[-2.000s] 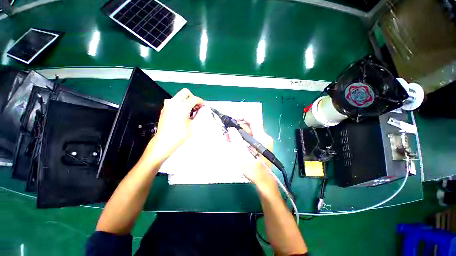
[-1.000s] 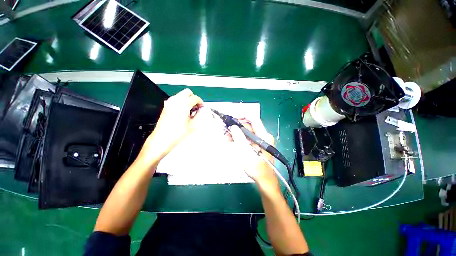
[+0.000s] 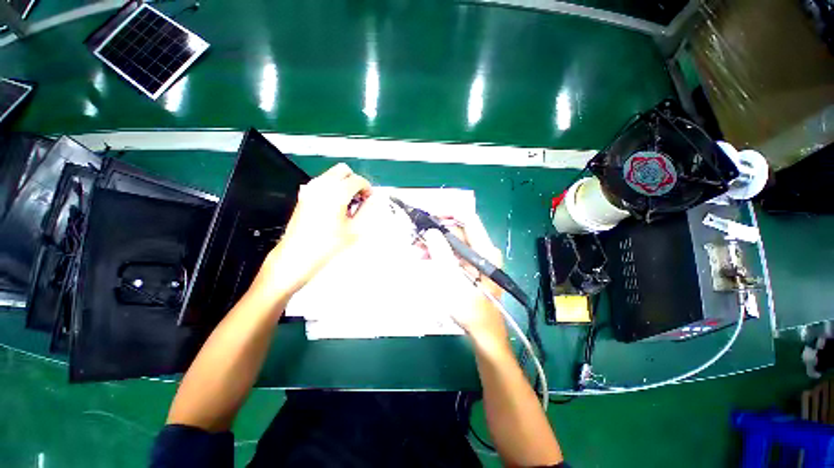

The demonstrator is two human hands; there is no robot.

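My right hand [image 3: 471, 274] holds the soldering iron [image 3: 466, 253] like a pen over the white paper sheets [image 3: 375, 311]. The iron's tip points up and left toward my left hand. My left hand [image 3: 327, 206] has its fingers pinched at the upper left of the paper, beside the top of a tilted black solar panel [image 3: 240, 215]. Something small and dark shows at its fingertips; what it is cannot be made out. The area between the hands is washed out by glare. A pale tube and a dark cable trail from the iron.
Solar panels [image 3: 137, 343] lie face down at left. At right are the iron stand with its yellow sponge [image 3: 573, 309], the black soldering station [image 3: 654, 283], a cream cylinder [image 3: 590, 207] and the fan [image 3: 647, 174]. Beyond is the conveyor belt [image 3: 411, 82] with framed panels [image 3: 152, 50].
The framed panels on the conveyor have moved left, the nearer-left one now partly out of the picture. My hands and the iron have stayed almost in place.
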